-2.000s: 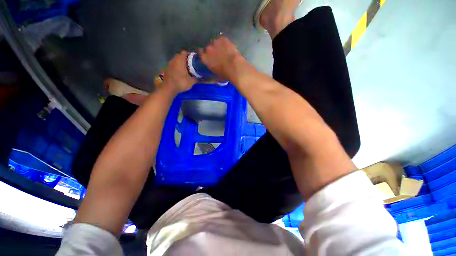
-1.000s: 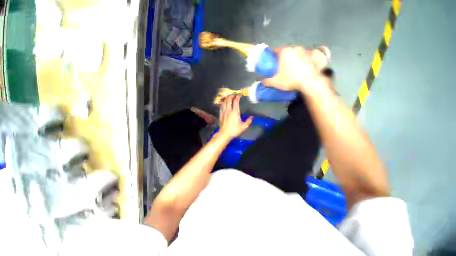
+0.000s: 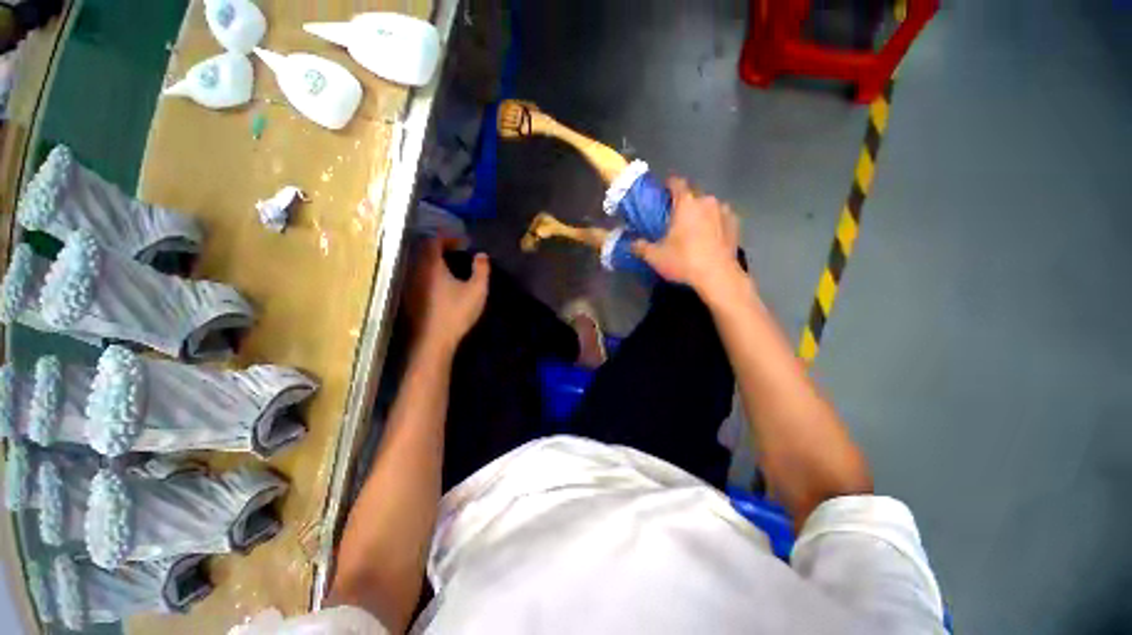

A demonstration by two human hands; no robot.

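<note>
My right hand [image 3: 701, 236] is closed around the blue denim-look shorts [image 3: 643, 206] of a pair of tan doll legs [image 3: 581, 140]. The legs point left, over my lap and the floor. White lacy hems ring the blue cloth, and dark-strapped sandals show on the feet. My left hand [image 3: 453, 292] is beside the table edge with thumb and fingers apart. It holds nothing that I can see, though some fingers are partly hidden in shadow.
The table [image 3: 292, 267] on the left bears several grey garment tubes [image 3: 199, 403] with knobbly cuffs, white glue bottles [image 3: 317, 89] and a crumpled scrap [image 3: 279, 206]. A red stool [image 3: 807, 52] stands beyond my right knee. A blue crate [image 3: 494, 155] is below the table.
My left hand has left the doll legs and moved left to the table edge. My right hand has moved slightly left and down, still holding them. More of the table has come into view.
</note>
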